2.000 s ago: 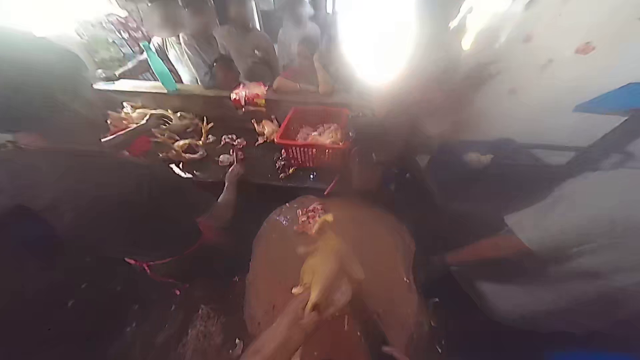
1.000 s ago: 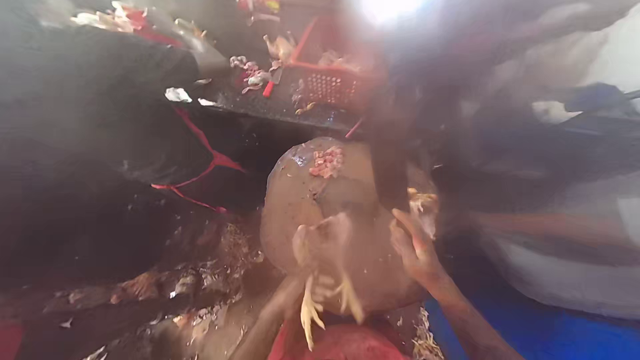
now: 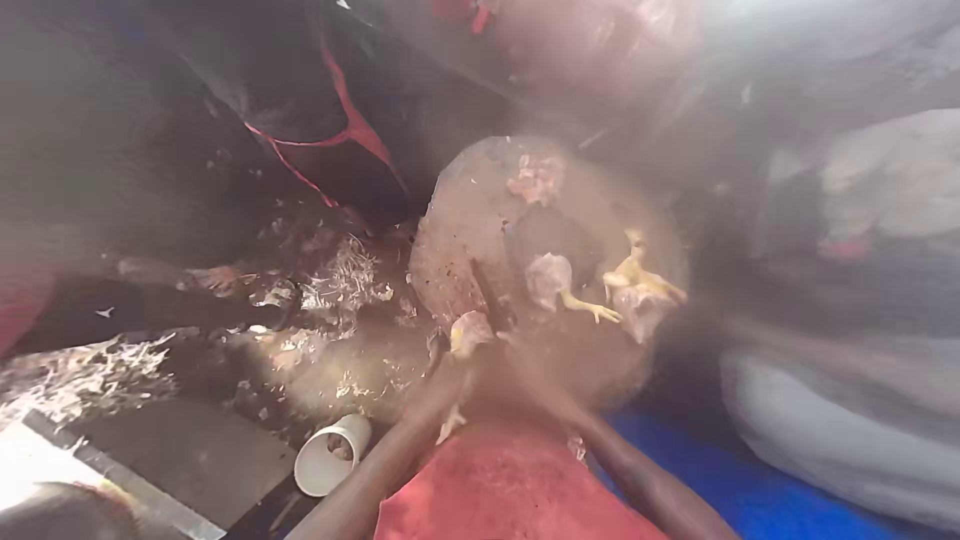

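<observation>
My left hand (image 3: pixel 450 364), blurred, is closed around a piece of chicken leg (image 3: pixel 471 334) at the near left of a round chopping block (image 3: pixel 450 247); a yellow foot (image 3: pixel 451 424) pokes out below the hand. Beside it, my right hand (image 3: pixel 514 349) appears closed on a knife, whose dark, narrow blade (image 3: pixel 484 291) points away over the block. Its handle is hidden. A chicken leg with its foot (image 3: pixel 551 281) lies mid-block. More chicken pieces with yellow feet (image 3: pixel 641 289) lie on the right. A small heap of cut meat (image 3: pixel 536 178) sits at the far side.
Scraps and feathers (image 3: pixel 349 277) cover the ground at left. A white cup (image 3: pixel 330 457) lies tipped near my left forearm, by a dark board (image 3: pixel 184 457). Blue material (image 3: pixel 667 457) is at lower right. A person in dark clothing with a red tie (image 3: pixel 364 139) is at upper left.
The view has tilted down strongly. My hands have come close together at the block's near left. A chicken leg and other footed pieces now show apart on the block.
</observation>
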